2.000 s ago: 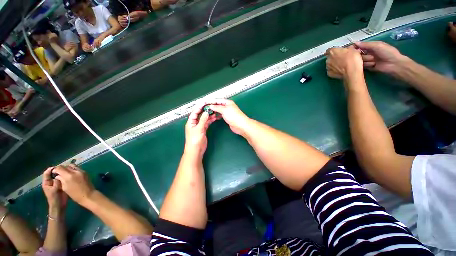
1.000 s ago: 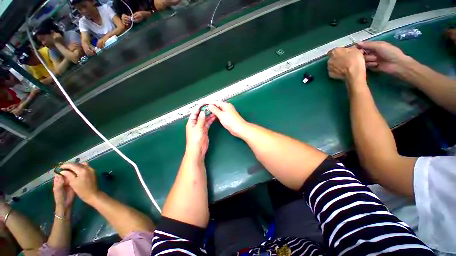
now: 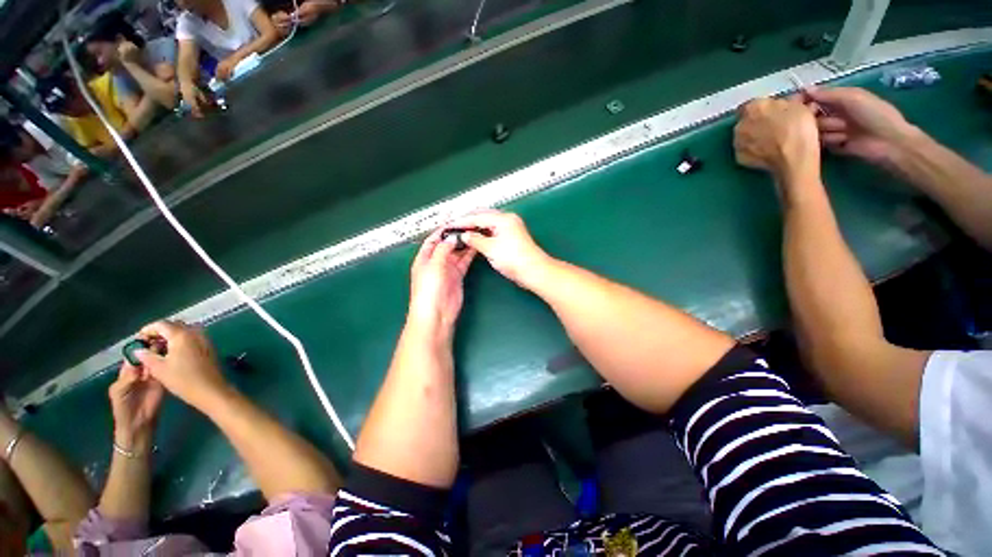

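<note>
A small black housing (image 3: 458, 236) is pinched between my two hands, just over the near edge of the pale rail. My left hand (image 3: 438, 270) holds it from the left and below. My right hand (image 3: 503, 244) has its thumb and fingers on the right side of it. A small light spot shows at the middle of the housing. The fingers hide most of it, and I cannot tell whether my right fingers hold a separate part.
A black subassembly with a white spot (image 3: 689, 164) lies on the bench right. A neighbour's hands (image 3: 792, 133) work at right, another's (image 3: 163, 364) at left. Beyond the rail (image 3: 566, 164), the belt (image 3: 424, 165) carries loose pieces. A white cable (image 3: 209, 267) crosses the left side.
The housing now shows as a dark, flatter strip with a light spot, where a greenish centre showed before. My hands stay in nearly the same place. The left neighbour's hands have risen slightly.
</note>
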